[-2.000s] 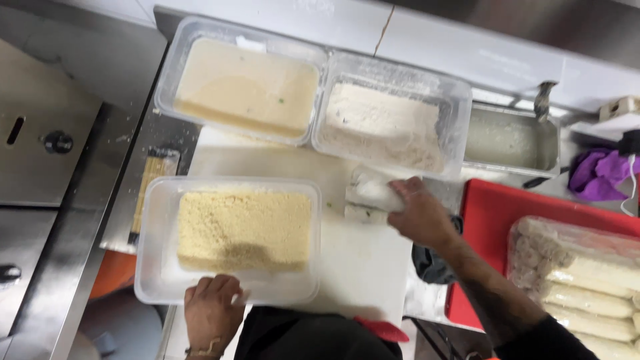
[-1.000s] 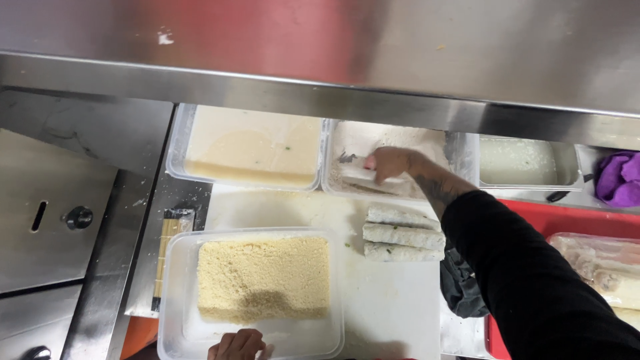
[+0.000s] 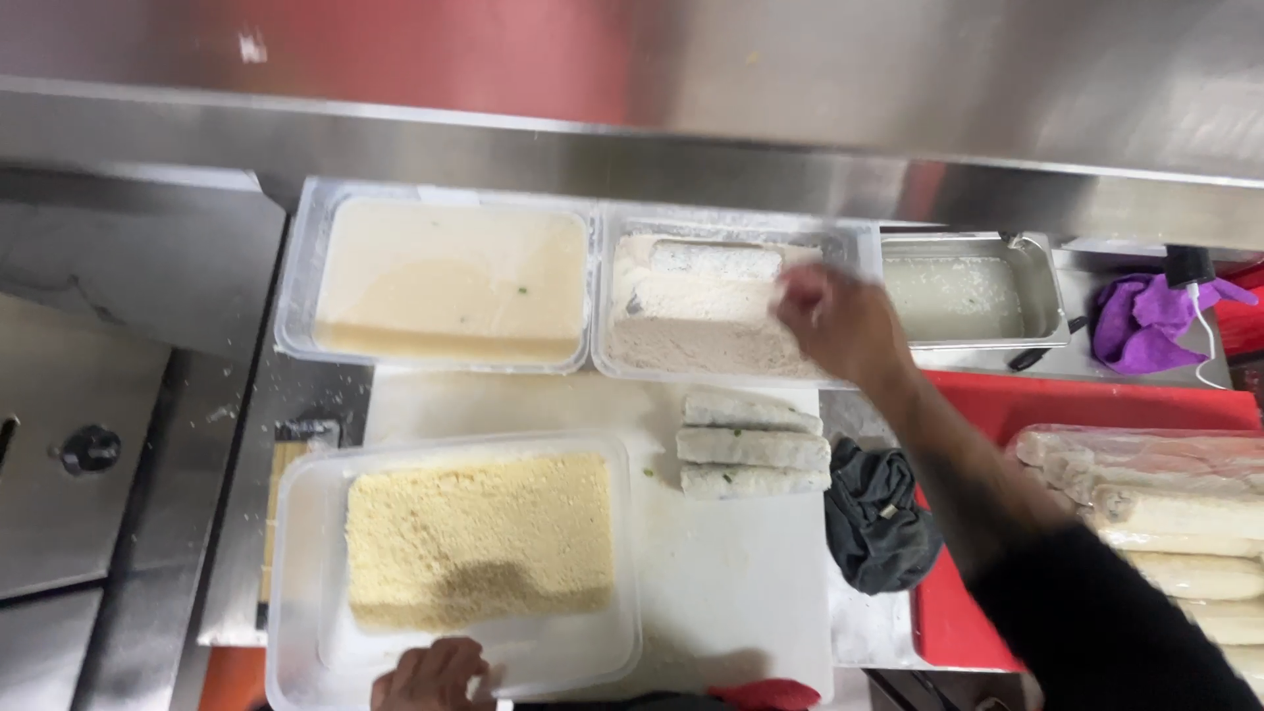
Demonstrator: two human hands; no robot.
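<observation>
My right hand (image 3: 839, 321), blurred, hovers over the right side of a plastic tub of flour (image 3: 701, 351), its fingers bent with nothing seen in them. A flour-coated roll (image 3: 716, 262) lies at the back of that flour. Just in front, three pale rolls (image 3: 752, 449) lie side by side on the white cutting board (image 3: 731, 573). My left hand (image 3: 432, 676) rests at the near rim of a plastic tub of yellow crumbs (image 3: 484, 533), fingers curled; whether it grips the rim is unclear. A tub of pale batter (image 3: 449, 281) stands behind the crumbs.
A metal shelf edge (image 3: 592, 163) crosses above the tubs. At right are a metal pan of cloudy liquid (image 3: 953, 296), a purple cloth (image 3: 1150, 321), a dark cloth (image 3: 879, 518) and a red board (image 3: 973, 592) with bagged long white rolls (image 3: 1175, 518). A bamboo mat (image 3: 281, 513) lies left.
My right hand has let go of the roll in the flour and moved right of it. Two seconds ago that hand was at the rolls on the board. The view has shifted, showing more shelf.
</observation>
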